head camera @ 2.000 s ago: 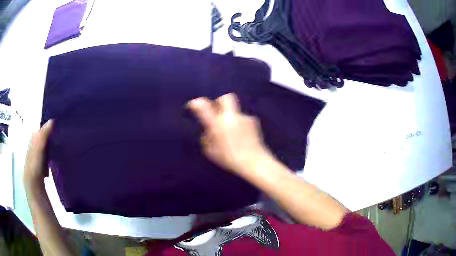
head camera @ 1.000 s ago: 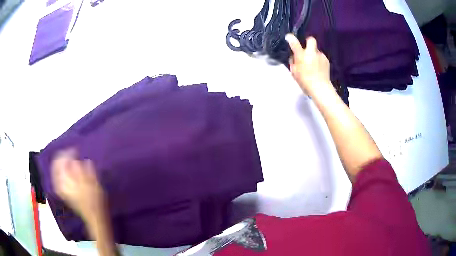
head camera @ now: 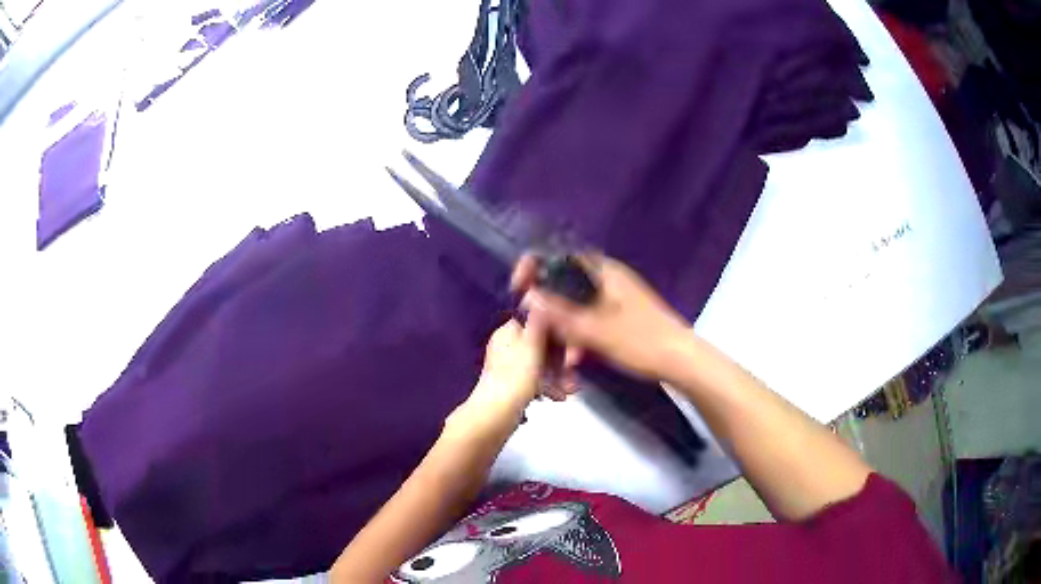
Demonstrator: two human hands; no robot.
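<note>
My right hand is closed around a slim black hanger, slightly blurred. Seen side-on, its two thin arms point up and left, and a dark end reaches down and right below my hands. My left hand touches my right hand from below left, its fingers curled; whether it grips the hanger or cloth is hidden. A dark purple garment piece stretches from the upper right down to my hands. A garment stack with stepped edges lies flat at the left and meets this piece near the centre.
More layered purple pieces lie at the upper right. A bunch of black hangers lies at the top. A small purple packed garment and purple scraps are on the far left. A red-edged strip is at the near left.
My right hand has come from the hanger bunch to the centre with a black hanger. My left hand has left the stack and joined it. A purple piece now stretches towards my hands.
</note>
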